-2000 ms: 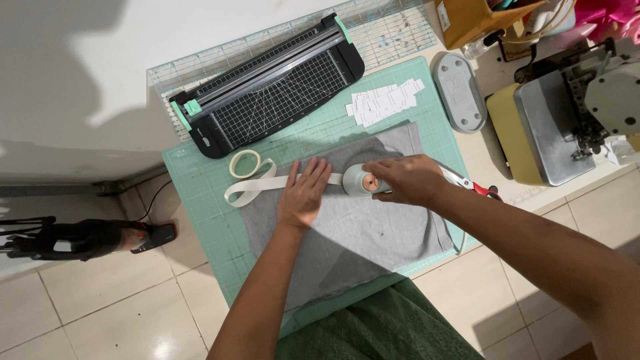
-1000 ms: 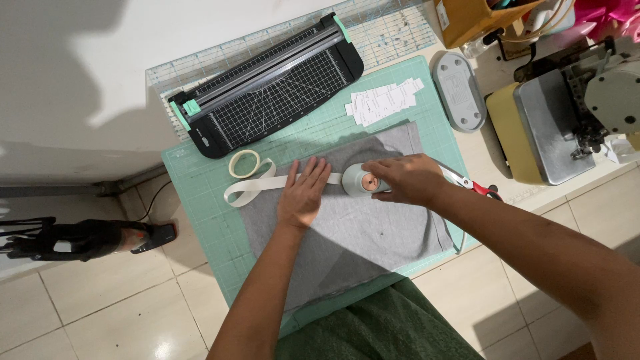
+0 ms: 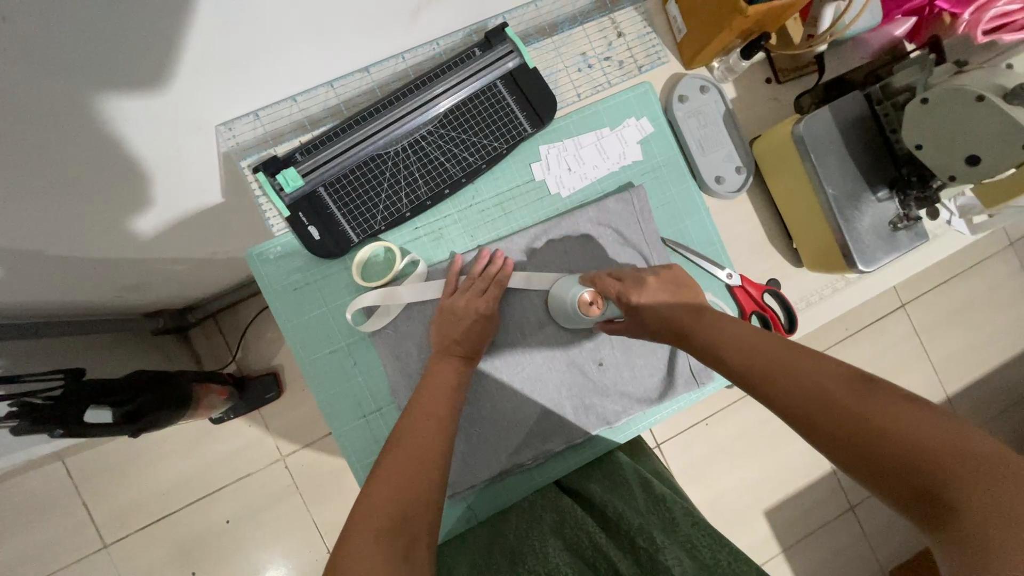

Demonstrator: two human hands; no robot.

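Observation:
Grey cloth (image 3: 552, 384) lies flat over a green cutting mat (image 3: 320, 384). Across its upper part runs a white fabric strip (image 3: 540, 280), its looped end resting on the mat at the left. My left hand (image 3: 470, 308) lies palm down on the strip, holding nothing, fingers slightly apart. In my right hand (image 3: 648, 302) is a small pale blue iron-like device (image 3: 570, 302) with a copper-coloured round top, set over the strip's right part; its underside is hidden. A roll of masking tape (image 3: 376, 264) sits by the strip's loop.
Behind the cloth are a black paper trimmer (image 3: 424, 144), a clear ruler (image 3: 608, 48) and white paper slips (image 3: 592, 156). To the right lie red-handled scissors (image 3: 752, 296) and a grey oblong base (image 3: 710, 136). A sewing machine (image 3: 848, 184) stands farther right.

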